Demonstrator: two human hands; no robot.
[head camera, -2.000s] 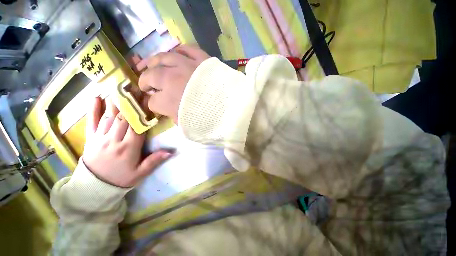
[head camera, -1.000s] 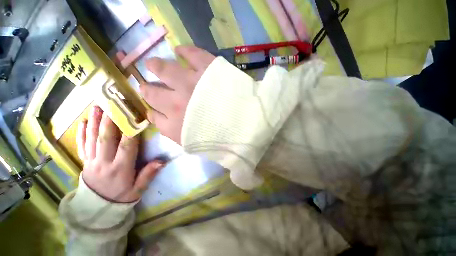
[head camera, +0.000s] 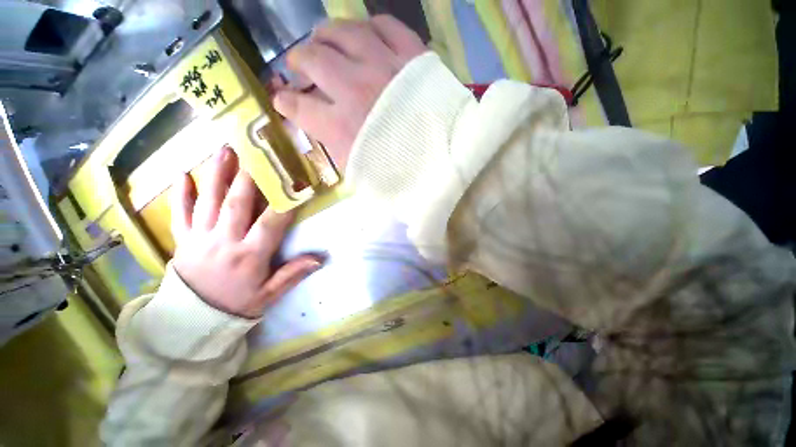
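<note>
The yellow sewing template (head camera: 237, 113), with black handwriting and two slotted openings, lies on the pale work plate (head camera: 349, 262). My left hand (head camera: 229, 240) lies flat with fingers spread, its fingertips on the yellow panel (head camera: 157, 215) in the larger opening. My right hand (head camera: 353, 74) is at the template's right edge, above the small slot, with its fingers curled. A narrow strip shows at the slot beneath it. Its fingertips are partly hidden, so I cannot tell whether they grip anything.
Metal clamp parts (head camera: 144, 65) stand behind the template at the upper left. A metal arm (head camera: 52, 272) is at the left edge. Red snips (head camera: 559, 89) with a black cord are partly behind my right sleeve. Stacked yellow panels (head camera: 689, 65) lie at the upper right.
The template appears further right in view, along with my left hand. My right hand has gone from spread beside the template to curled near its upper right edge. My sleeve now covers most of the snips.
</note>
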